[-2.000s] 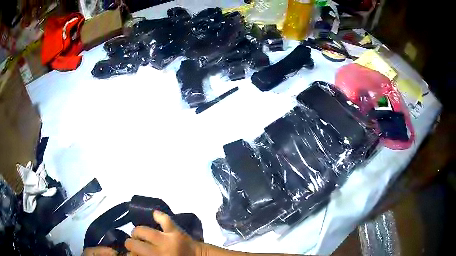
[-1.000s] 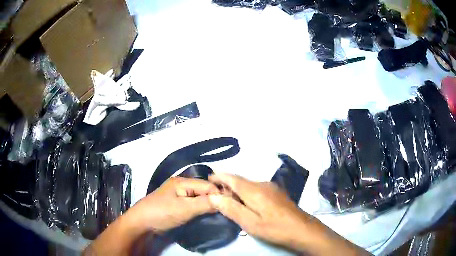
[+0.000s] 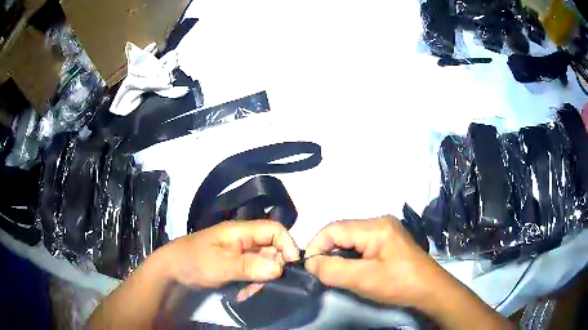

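A black webbing strap (image 3: 242, 166) lies in loose loops on the white table, with one narrow loop pointing right. Its lower part runs under and between my hands. My left hand (image 3: 229, 254) and my right hand (image 3: 367, 258) are bare and almost touch at the fingertips. Both pinch a small dark part of the strap at the bottom centre. The fingers hide most of what they pinch; I cannot tell whether it is a fitting. Black material hangs below the hands near the bottom edge.
Bagged strap packs stand in rows at left (image 3: 93, 200) and right (image 3: 493, 174). A flat strap piece (image 3: 242, 109) and a white glove (image 3: 145, 74) lie upper left, beside a cardboard box (image 3: 122, 32). A loose black bundle (image 3: 538, 67) and a thin black strip (image 3: 465, 61) lie upper right.
The view has moved from the right of the table to the left and downward. My hands have drawn slightly apart, from overlapping to fingertip to fingertip; the strap's loops now show more above them.
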